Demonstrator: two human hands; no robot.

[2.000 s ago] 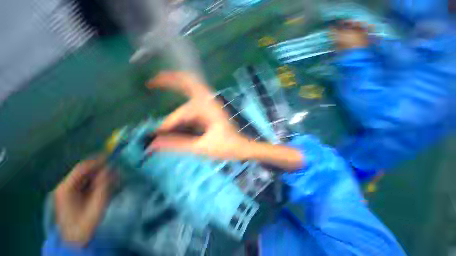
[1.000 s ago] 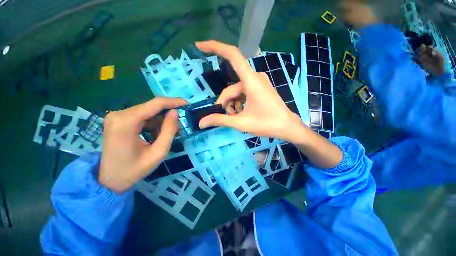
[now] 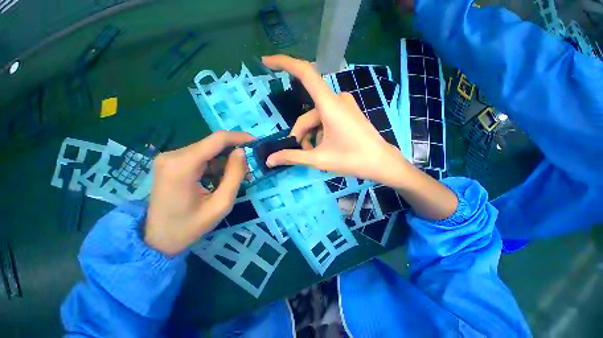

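Observation:
My left hand (image 3: 192, 191) grips the left end of a dark thin plastic frame (image 3: 256, 173) between thumb and fingers. My right hand (image 3: 350, 138) pinches a black pad (image 3: 276, 150) against the frame's right part, thumb on top of it, index finger raised away. The fingers hide part of the frame and pad. Pale blue empty liners (image 3: 311, 228) lie heaped under and around both hands. Loaded sheets with black squares (image 3: 424, 99) lie to the right of my right hand.
A grey metal post (image 3: 338, 36) stands behind the heap. Dark frames (image 3: 180, 54) and a yellow piece (image 3: 109, 107) lie on the green belt at the left. Yellow-edged frames (image 3: 488, 119) lie at the right, beside another person's blue sleeve (image 3: 509, 79).
From a motion-blurred view with my hands apart, they have come together at the frame. Over the last second they barely moved; the yellow piece shifted left and the neighbour's arm moved nearer.

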